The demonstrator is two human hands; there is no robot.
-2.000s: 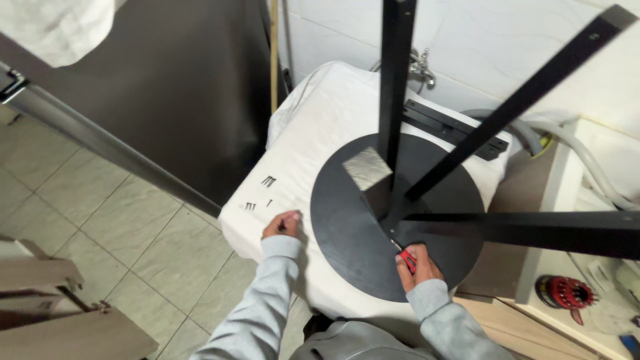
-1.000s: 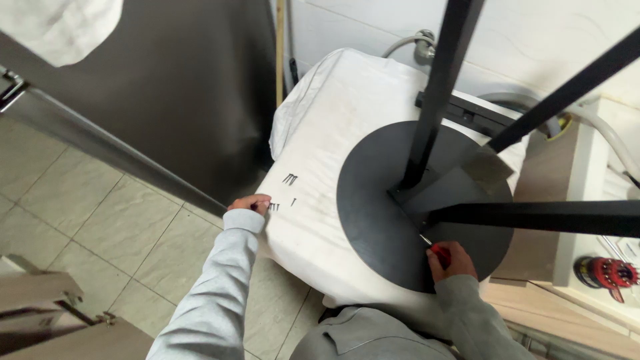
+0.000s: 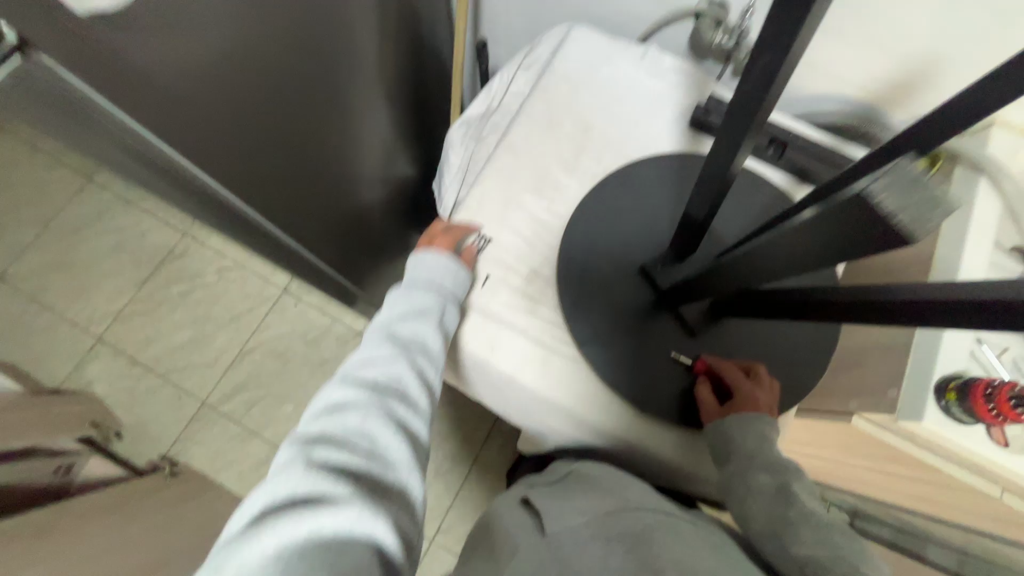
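Note:
A round black board [image 3: 608,296] lies on a white cloth-covered surface [image 3: 528,384], with several black metal legs [image 3: 740,120] standing up from it. My right hand [image 3: 740,388] holds a screwdriver with a red handle [image 3: 700,366], its metal shaft pointing left over the board's lower part. At the left edge of the cloth, my left hand [image 3: 452,238] has its fingers down beside small dark screws [image 3: 482,241]. Blur and the fingers hide whether it grips any. One more screw [image 3: 485,281] lies just below that hand.
A dark appliance panel [image 3: 320,120] rises at the left. Behind the board lie a black bar [image 3: 784,148] and a metal tap [image 3: 712,32]. A red and black bit holder [image 3: 980,400] sits on the white ledge at the right. Tiled floor [image 3: 176,320] shows lower left.
My left hand has moved along the cloth's left edge, from the lower group of screws up to the upper one. My right hand keeps the screwdriver, its tip now farther from the legs' base.

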